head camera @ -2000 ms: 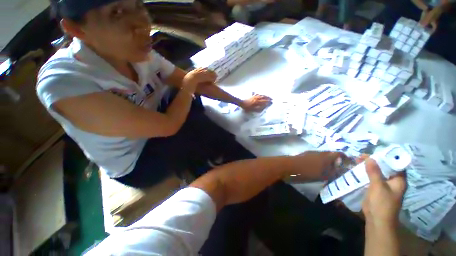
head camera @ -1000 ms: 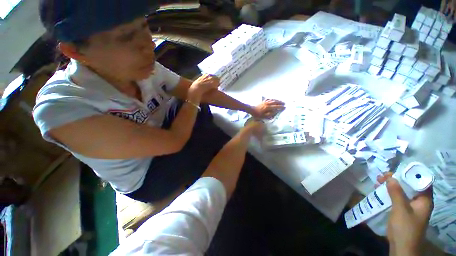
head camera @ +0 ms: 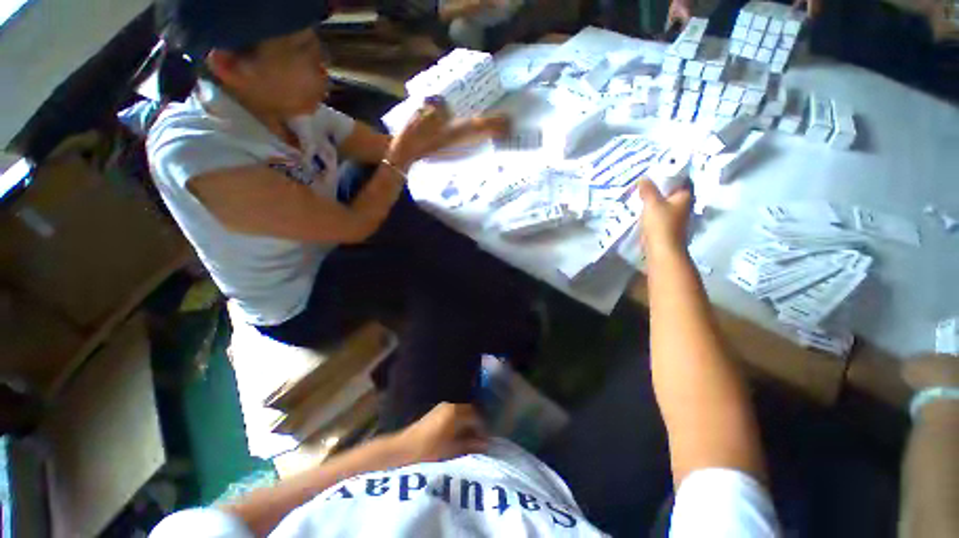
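Observation:
My right hand (head camera: 665, 210) is stretched out over the table and holds the white label roll (head camera: 671, 168), whose small dark core hole shows. A white strip with dark print (head camera: 618, 226) lies down and left of the hand; its join to the roll is unclear. Printed flat cartons (head camera: 623, 163) lie in a pile just left of the roll. My left hand (head camera: 452, 429) is back against my white shirt, small and blurred, with its fingers curled; whether it holds anything cannot be told.
A seated person (head camera: 263, 189) is at the left, hands over the table (head camera: 894, 137). Stacked white cartons (head camera: 457, 82) stand at the left edge, more stacked cartons (head camera: 715, 84) at the far side. Fanned flat cartons (head camera: 804, 268) lie near the front edge. Another person's braceleted arm (head camera: 934, 420) is at the right.
My right hand has moved forward over the table with the roll. My left hand has drawn back from the table to my shirt. The seated person has raised a hand.

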